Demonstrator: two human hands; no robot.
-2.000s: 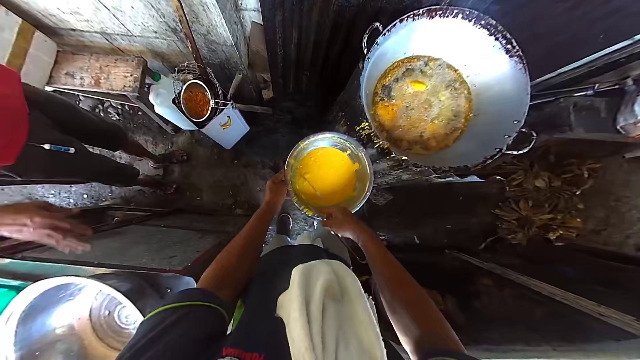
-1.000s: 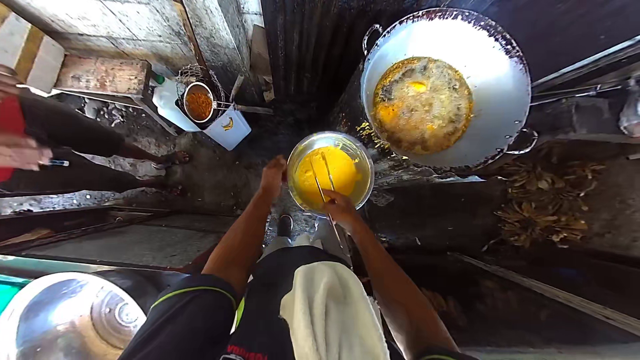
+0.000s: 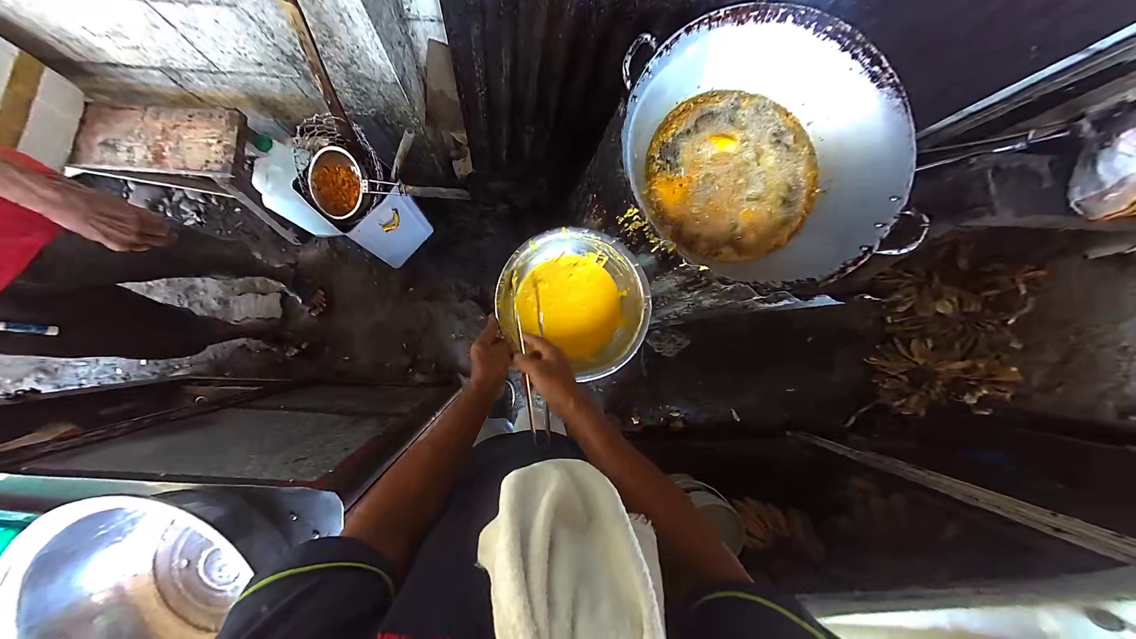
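A round metal bowl with thick yellow batter is in front of my body. My left hand grips its near left rim. Two long thin sticks are in my right hand, at the bowl's near edge beside my left hand; their far ends reach over the batter. Up and to the right, a large two-handled metal wok holds bubbling oil with yellow pieces in it.
A strainer of fried bits rests by a white container near a wooden bench. Another person's hand is at far left. A large metal basin stands lower left, dry husk-like bundles at right.
Two seconds ago both hands were on the bowl's rim and no sticks showed. The sticks then appeared in my right hand, which has since moved left toward my left hand.
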